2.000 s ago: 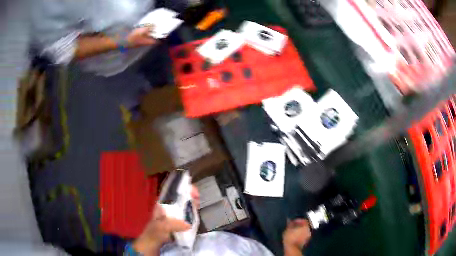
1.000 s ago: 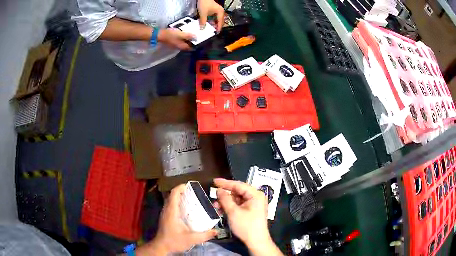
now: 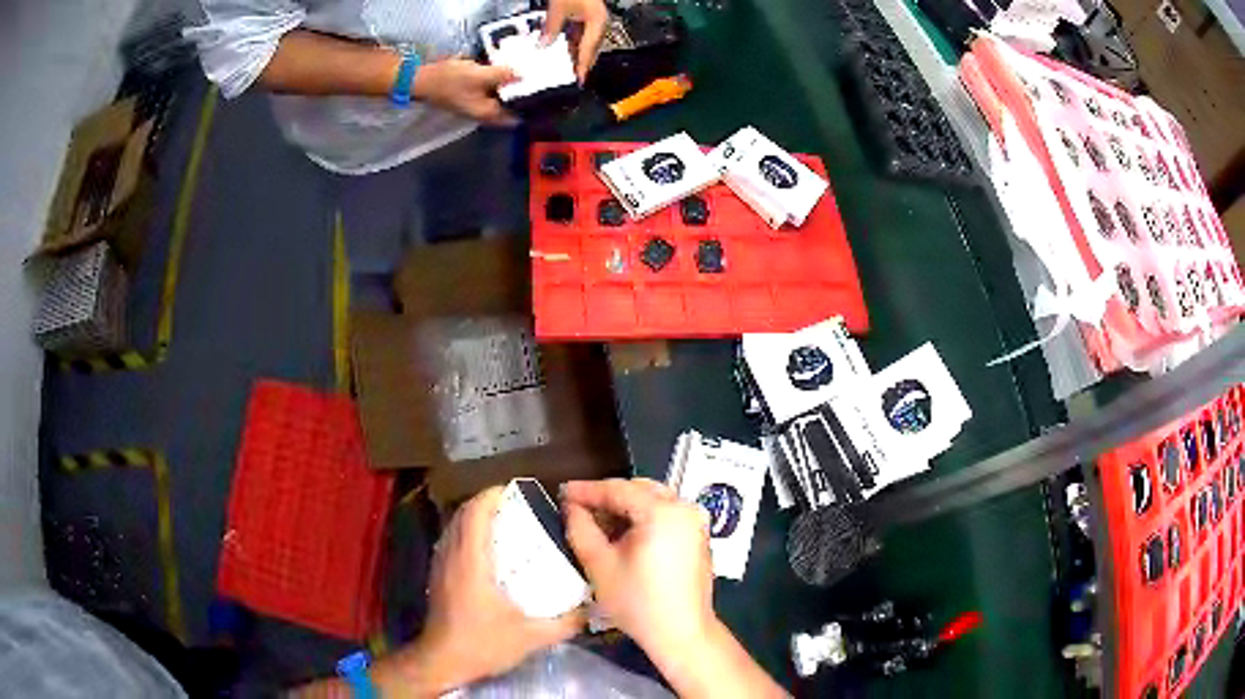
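A white retail box (image 3: 530, 553) with a dark side or opening facing up right is held tilted above the bench's near edge. My left hand (image 3: 478, 580) grips it from the left and below. My right hand (image 3: 642, 553) is at its right side, thumb and fingertips pinched together at the dark part; whether they hold a small piece cannot be told. A white box with a watch picture (image 3: 720, 505) lies just right of my right hand. More white boxes (image 3: 907, 407) lie in a pile further right, with narrow black strips (image 3: 830, 459) beside them.
A red pocket tray (image 3: 696, 307) holds dark pieces and two white boxes. An open carton (image 3: 396, 396) and a red tray (image 3: 294, 519) are at left. A metal post (image 3: 1038, 464) crosses at right. A coworker's hands (image 3: 471, 85) hold a box.
The box has turned in my left hand and shows a broader white face. My right hand has moved slightly left, its fingertips now against the box's dark part.
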